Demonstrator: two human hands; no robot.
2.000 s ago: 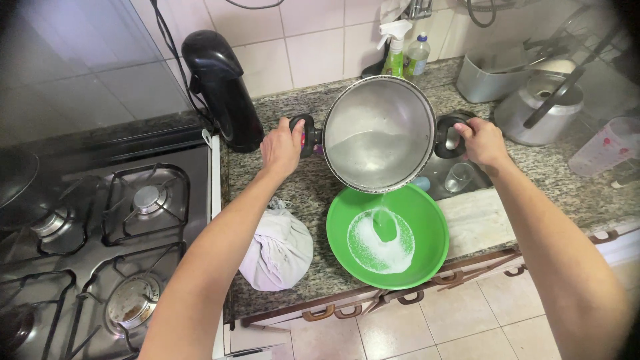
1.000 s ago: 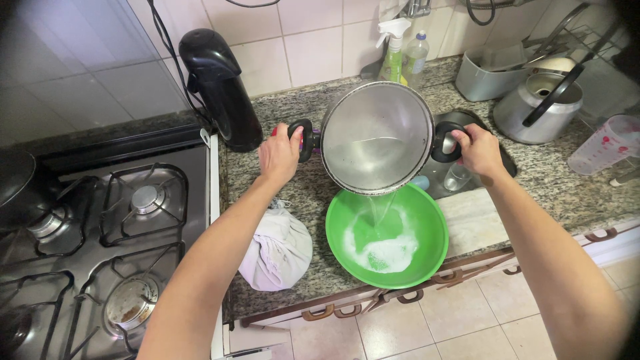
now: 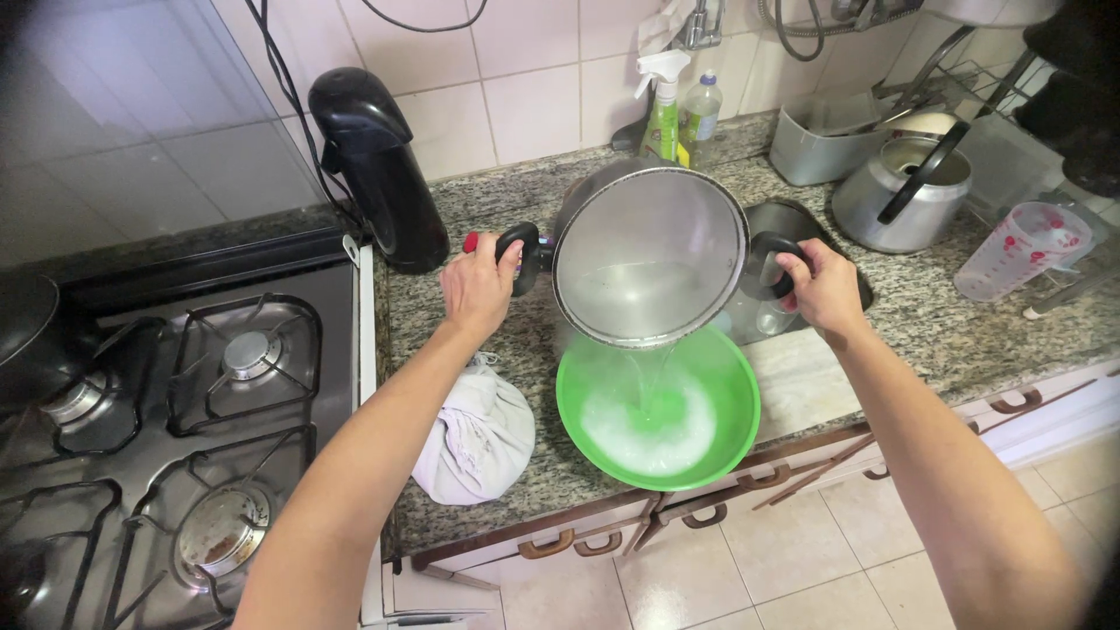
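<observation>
A metal pot (image 3: pixel 649 254) is tipped above a green plastic bowl (image 3: pixel 663 477), and clear liquid runs over its rim into the bowl. My left hand (image 3: pixel 479 284) grips one black side handle; my right hand (image 3: pixel 820 284) grips the other. White foamy or powdery stuff (image 3: pixel 652 437) lies in the bowl, which stands at the front edge of the granite counter. Left of the bowl is a bundled white cloth (image 3: pixel 481 437). Behind the pot stand a green spray bottle (image 3: pixel 662 118) and a clear bottle (image 3: pixel 702 114).
A gas stove (image 3: pixel 157 455) with a dark pot (image 3: pixel 39 337) is at the left. A black thermos (image 3: pixel 381 171) stands by the wall. To the right are a metal kettle (image 3: pixel 901 197), a grey container (image 3: pixel 818 144), a measuring cup (image 3: pixel 1019 254) and a drinking glass (image 3: pixel 772 318) near the sink.
Liquid keeps falling from the tilted pot. The white stuff in the bowl has spread, and the liquid there covers more of the bottom than two seconds ago. Both hands have kept their hold.
</observation>
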